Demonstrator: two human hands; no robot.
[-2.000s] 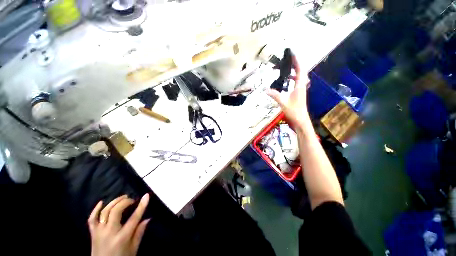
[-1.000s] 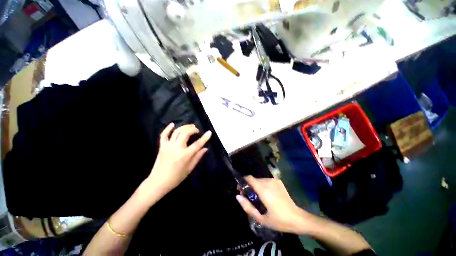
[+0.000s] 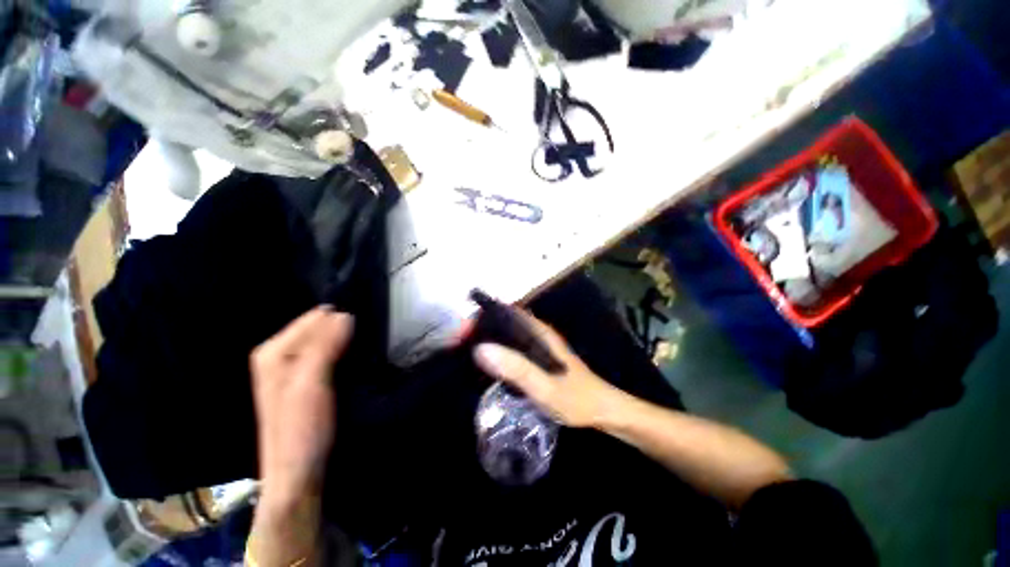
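The black garment [image 3: 199, 332] lies in a heap left of the sewing machine [image 3: 244, 66], its smoother edge running under the machine head. My left hand [image 3: 297, 382] is blurred, its fingers curled on the garment near that edge. My right hand [image 3: 554, 377] is closed around a small dark item [image 3: 512, 330] with a reddish spot, at the table's front corner; what it is cannot be told. A clear round plastic item [image 3: 516, 434] shows just below my right hand, against black cloth.
On the white table [image 3: 620, 199] lie black-handled scissors [image 3: 570, 138], pale snips [image 3: 498, 206], an orange-yellow handle [image 3: 461, 107] and black scraps [image 3: 443, 55]. A tan block [image 3: 399, 166] sits by the machine head. A red basket [image 3: 886, 166] of small items stands below at right.
My right hand came from the table's far right end with the dark item to the front corner. My left hand moved left and its fingers curled; the garment's edge shifted left, baring more table.
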